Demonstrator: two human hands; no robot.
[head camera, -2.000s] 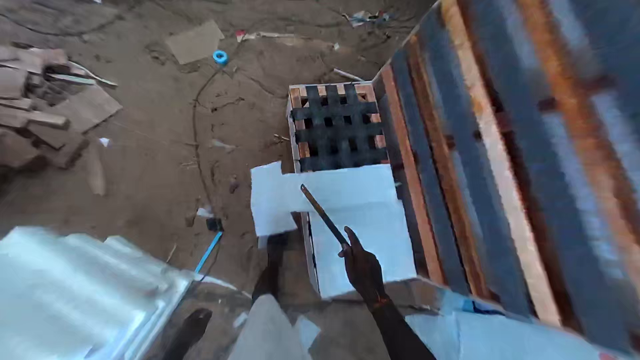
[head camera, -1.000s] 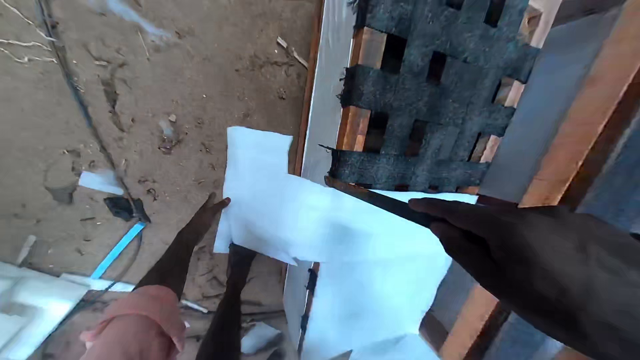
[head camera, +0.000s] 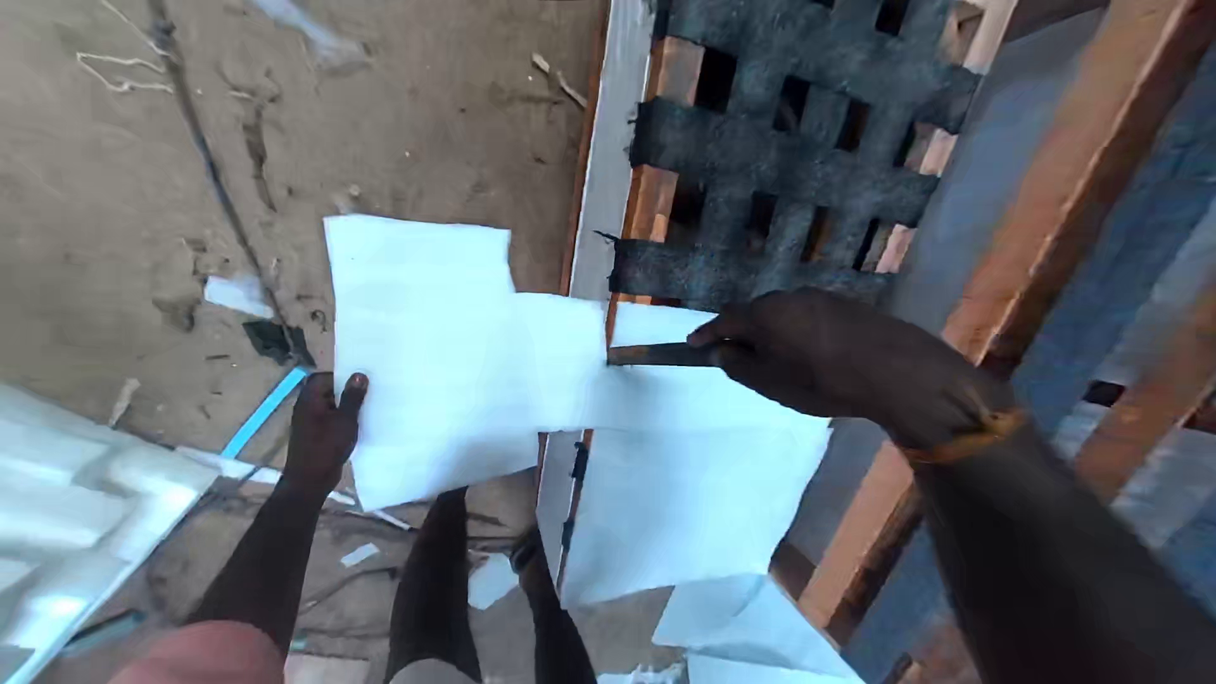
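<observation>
With its thumb on top, my left hand (head camera: 328, 427) grips the left edge of a white foam-like sheet (head camera: 427, 351). That sheet reaches right, over the edge of a wooden frame (head camera: 608, 142). My right hand (head camera: 807, 351) is closed round a thin dark blade (head camera: 660, 355), whose tip rests on the sheet at the frame's edge. Woven black webbing straps (head camera: 779, 142) cross the frame above the right hand. Below the blade, more white sheet (head camera: 703, 494) covers the frame's lower part. The blade's handle is hidden in my right hand.
A slatted wooden structure (head camera: 1045, 209) with dark webbing rises along the right. Shiny white wrapped material (head camera: 76, 503) lies at lower left, near a light-blue strip (head camera: 266, 410). A dark cord (head camera: 214, 171) runs over the sandy ground. My legs are at bottom centre.
My left hand has come to hold the sheet's left edge and the sheet now spreads farther left. The blade has moved down from the webbing's edge onto the white sheet.
</observation>
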